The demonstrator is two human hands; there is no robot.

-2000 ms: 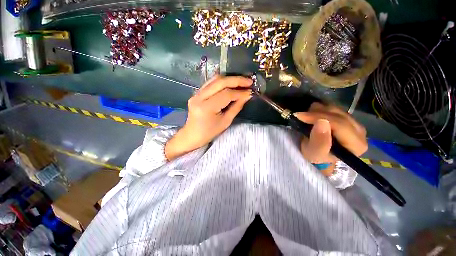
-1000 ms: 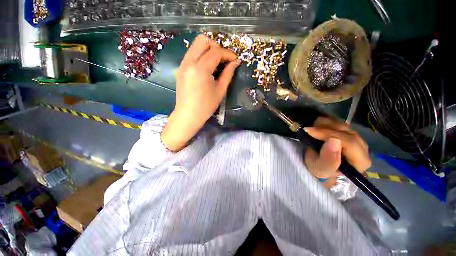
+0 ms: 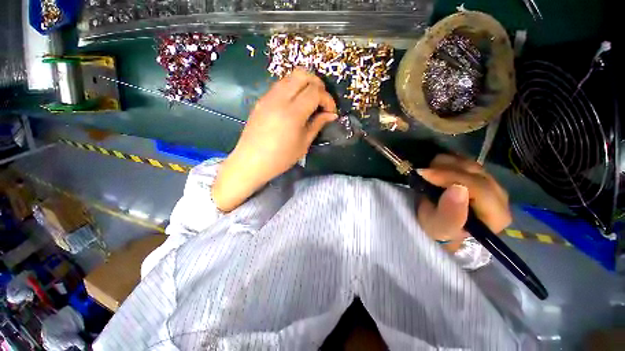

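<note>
My right hand [image 3: 464, 199] holds the soldering iron [image 3: 480, 236] like a pen, its thin tip pointing up-left to the small shiny round spot [image 3: 348, 127] on the bench. My left hand [image 3: 281, 134] is just left of that spot, thumb and fingertips pinched together; whether a tiny part is between them cannot be told. The pile of gold-and-white cylindrical parts [image 3: 329, 56] lies just beyond my left hand. The pile of dark-red parts [image 3: 185, 65] lies to the left. The solder wire [image 3: 178, 101] runs from the solder spool [image 3: 68, 83] and passes out of sight at my left hand.
A round tub [image 3: 504, 89] with metal shavings stands right of the gold pile. A black round wire grille [image 3: 558, 140] is at the right. A clear plastic tray [image 3: 260, 20] lies behind the piles. A blue parts bin [image 3: 51, 15] is at the upper left. Tweezer-like metal tips [image 3: 532, 8] show at the top right.
My left hand moved from the work spot to the gold pile, then back down-right beside the spot. My right hand shifted slightly, still holding the iron. The view also shifted.
</note>
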